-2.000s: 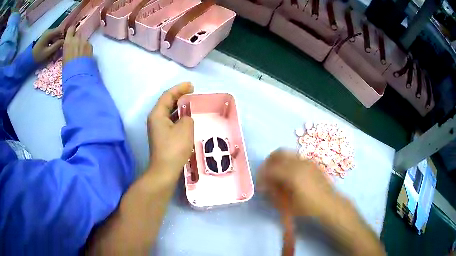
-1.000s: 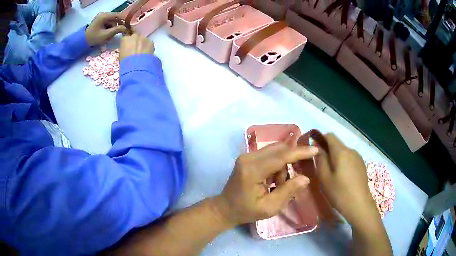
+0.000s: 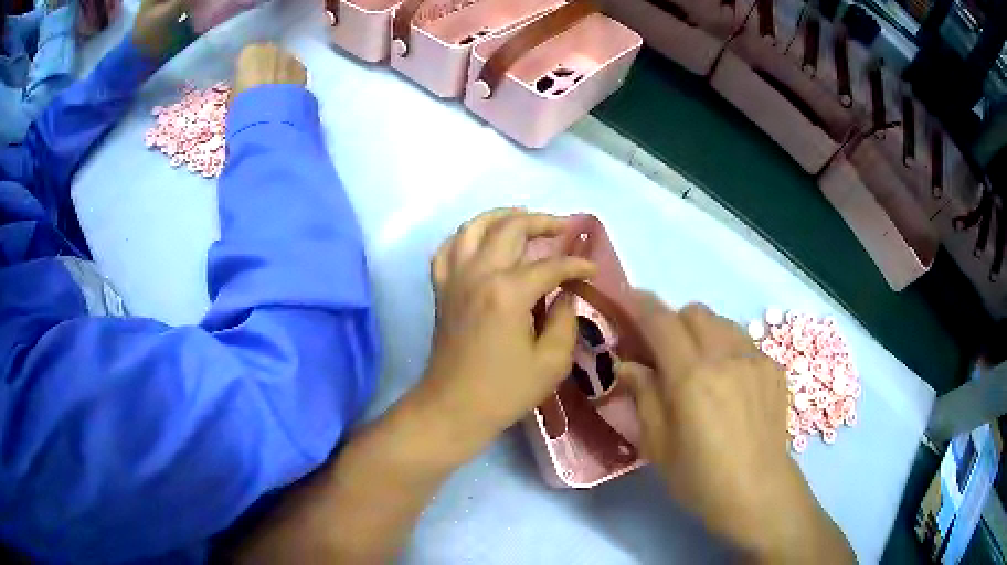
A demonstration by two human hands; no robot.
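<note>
A pink housing shell (image 3: 576,450) lies open side up on the table in front of me, partly covered by both hands. Its dark round grille opening shows between them. My left hand (image 3: 497,315) grips the shell's far left wall, with the thumb inside. My right hand (image 3: 707,408) is over the shell's right side and holds a brown strap (image 3: 607,307), whose end reaches toward my left fingertips. The strap end and any button there are hidden by the fingers. A loose pile of pink buttons (image 3: 815,370) lies right of my right hand.
Finished housings (image 3: 541,116) with arched straps stand at the back. A dark green belt (image 3: 685,166) with waiting housings (image 3: 883,226) runs along the right. A neighbour's blue sleeve (image 3: 289,254) reaches across the left, beside another button pile (image 3: 190,130).
The shell was turned askew, and my left hand moved from over it to its far left wall. My right hand brought the strap from beside the shell into it.
</note>
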